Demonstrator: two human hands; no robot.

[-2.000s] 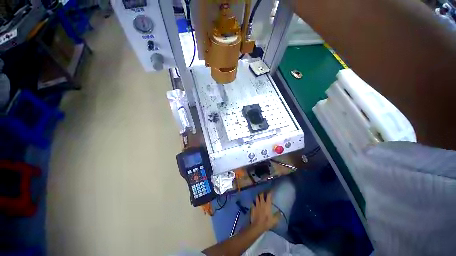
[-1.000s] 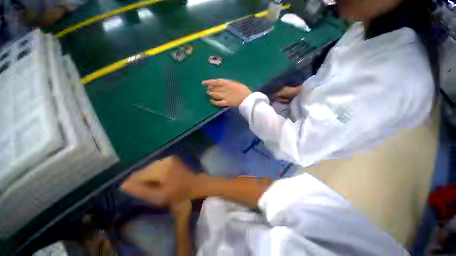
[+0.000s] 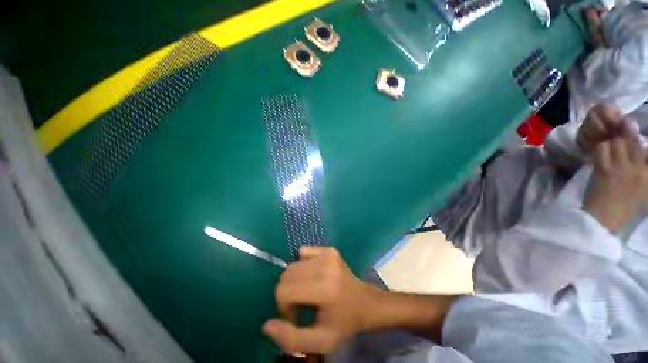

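My right hand (image 3: 316, 301) is over the green bench, low in the view, fingers curled, with a gap between thumb and forefinger. The silver tweezers (image 3: 241, 244) lie on the bench, their near end meeting the fingers; whether they are gripped cannot be told. A long dotted sticker sheet (image 3: 291, 152) runs from the far side to just behind the hand, with glare across it. A second dotted sheet (image 3: 142, 110) lies at the left, partly over the yellow line. My left hand cannot be made out.
Three copper-gold fixtures (image 3: 303, 58) with dark round centres lie at the far side. White foam trays (image 3: 64, 248) stand at left. A clear plastic bag (image 3: 412, 32), a dark blister tray (image 3: 472, 8) and a parts tray (image 3: 536, 76) lie far right. Another person's hands (image 3: 611, 159) are at right.
The view has turned from the machine to the bench and moved closer to the sheets. My right hand has moved from beside the bench edge to the near end of the tweezers.
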